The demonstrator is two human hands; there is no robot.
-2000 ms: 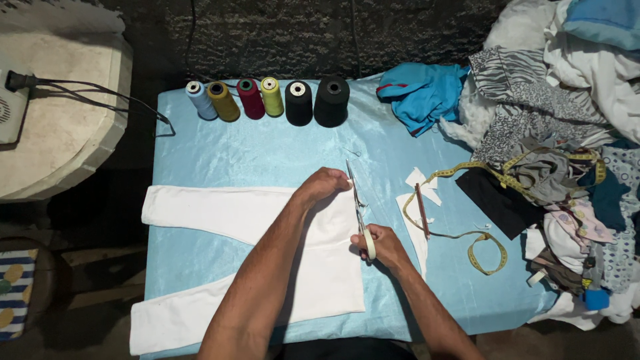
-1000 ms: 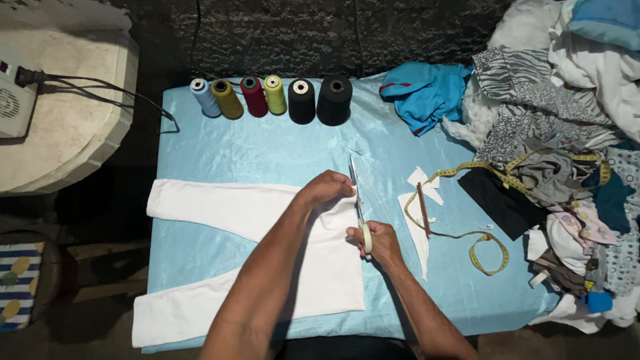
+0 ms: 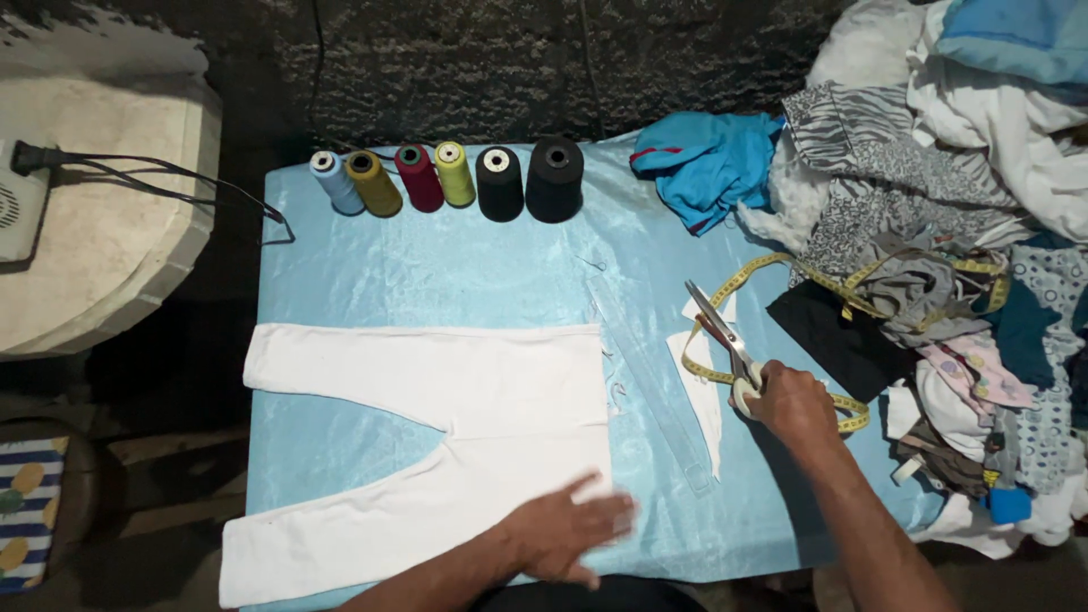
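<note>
White trousers (image 3: pixel 510 382) lie flat on the light blue cloth (image 3: pixel 340 280), legs pointing left. My left hand (image 3: pixel 578 527), blurred and with its fingers apart, is over the lower right corner of the trousers and holds nothing. Over the right part of the cloth, my right hand (image 3: pixel 790 404) grips the pale handles of metal scissors (image 3: pixel 727 327), whose blades point up and left. Beneath and around the scissors are a yellow measuring tape (image 3: pixel 714 372) and white fabric scraps (image 3: pixel 699 399). A clear ruler (image 3: pixel 650 387) lies between the trousers and the scraps.
Several thread cones, among them a black one (image 3: pixel 554 183), stand along the back edge. A heap of garments (image 3: pixel 918 204) covers the right side, with a blue garment (image 3: pixel 710 166) at its left. A pale side table (image 3: pixel 110 187) with a plugged-in device (image 3: pixel 17 204) is at the left.
My right hand has carried the scissors from the trousers' right edge over to the tape and scraps. My left hand has let go of that edge and moved down toward me.
</note>
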